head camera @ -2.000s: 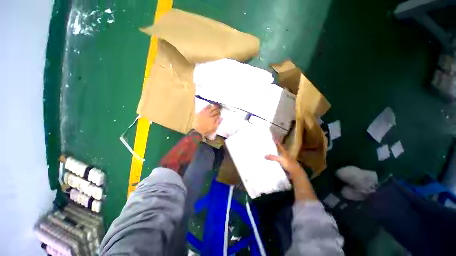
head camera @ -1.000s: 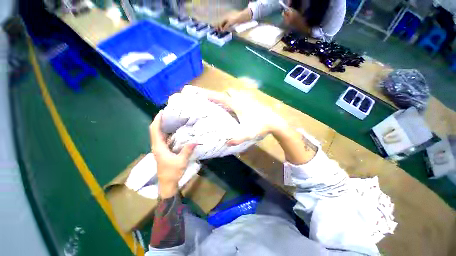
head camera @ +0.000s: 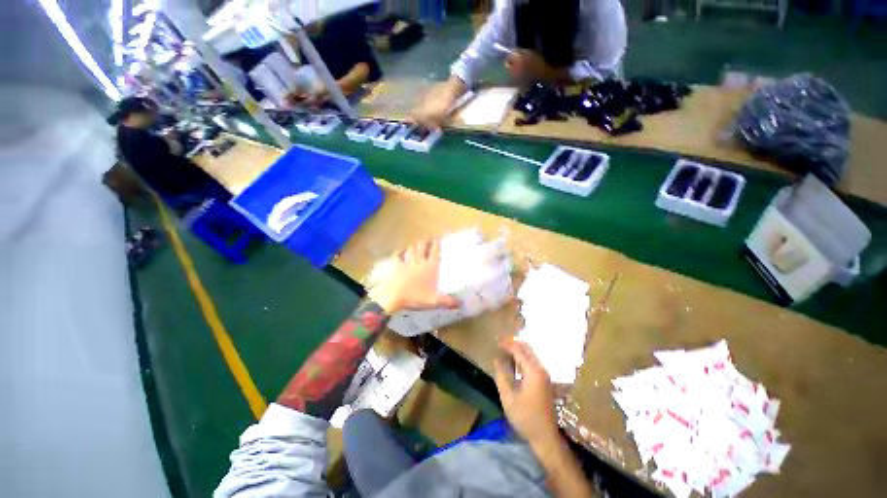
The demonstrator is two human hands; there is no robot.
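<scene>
A stack of white flat carton blanks (head camera: 477, 282) lies on the cardboard-covered bench in front of me, at its near edge. My left hand (head camera: 416, 282) rests on the stack's left side, fingers spread over its top. A white paper pile (head camera: 552, 321) lies right of the stack. My right hand (head camera: 520, 374) is at this pile's lower left edge, fingers slightly bent; whether it holds a sheet is not clear. A heap of small white cards with red marks (head camera: 705, 423) lies at the right on the bench.
A blue crate (head camera: 321, 209) stands at the bench's left. White trays with black devices (head camera: 700, 193) and an open retail box (head camera: 802, 238) are on the green conveyor (head camera: 506, 190). Black parts (head camera: 598, 102) and a grey bag bundle (head camera: 796, 126) lie beyond. A person (head camera: 545, 44) works opposite. An open brown carton (head camera: 433, 413) is below.
The view has risen from the floor carton to the bench. The white bundle held in both hands one second ago is now down on the bench. My right hand has moved to the paper pile's edge.
</scene>
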